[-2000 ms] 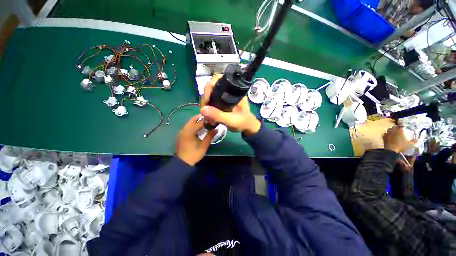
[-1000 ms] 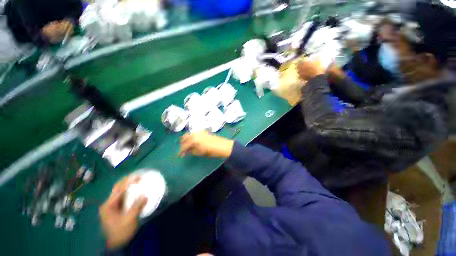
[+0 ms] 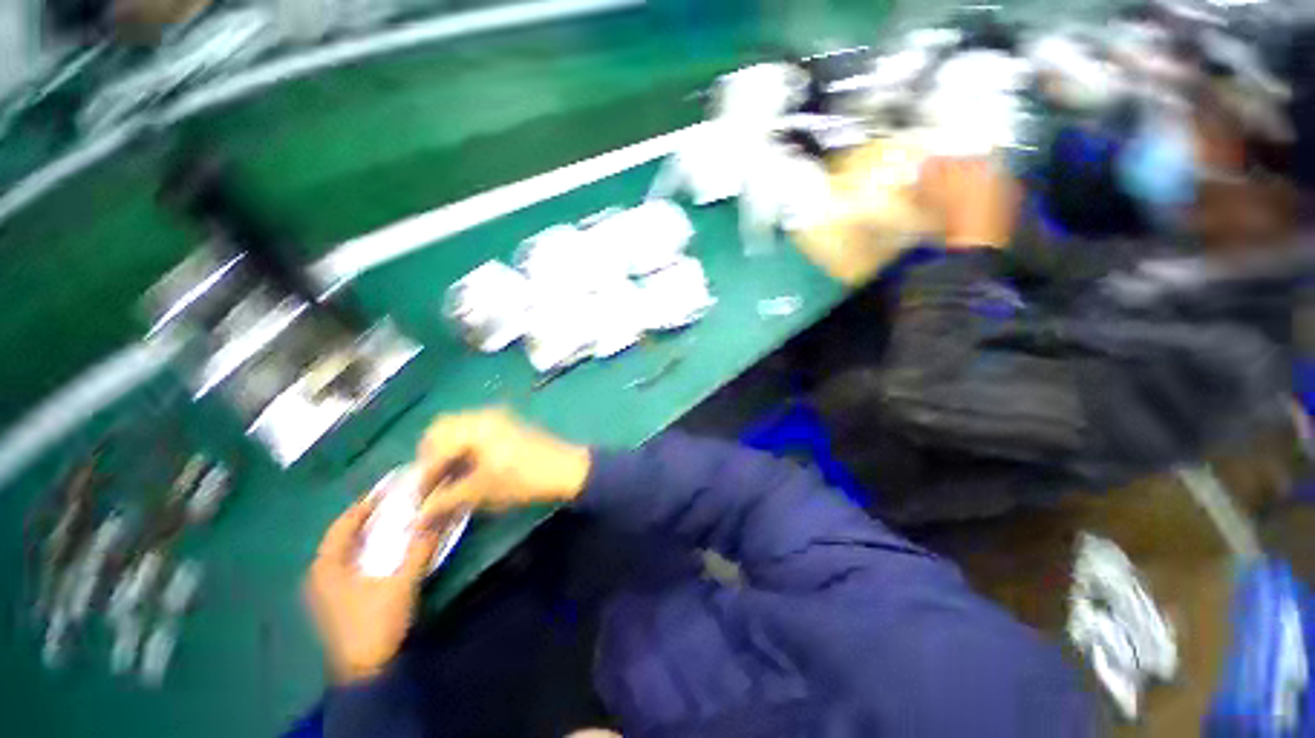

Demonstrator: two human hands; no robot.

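The frame is blurred by motion. My left hand (image 3: 358, 598) holds a white round housing part (image 3: 390, 531) above the front edge of the green bench. My right hand (image 3: 498, 459) is at the same part, its fingers bent over the part's right side; whether they grip it is hard to tell. The black electric screwdriver (image 3: 238, 216) hangs over the screw feeder (image 3: 296, 378), away from both hands. White finished subassemblies (image 3: 584, 281) lie in close rows beyond my right hand.
Blurred motors with wires (image 3: 123, 570) lie at the left. A small white ring (image 3: 779, 306) lies near the bench edge. A neighbour's hand (image 3: 969, 199) works by white camera bodies (image 3: 750, 144). White parts (image 3: 1118, 620) and a blue bin (image 3: 1269, 649) are low at the right.
The right hand let go of the screwdriver between the first two frames. It has since moved left from beside the rows to the white part in my left hand.
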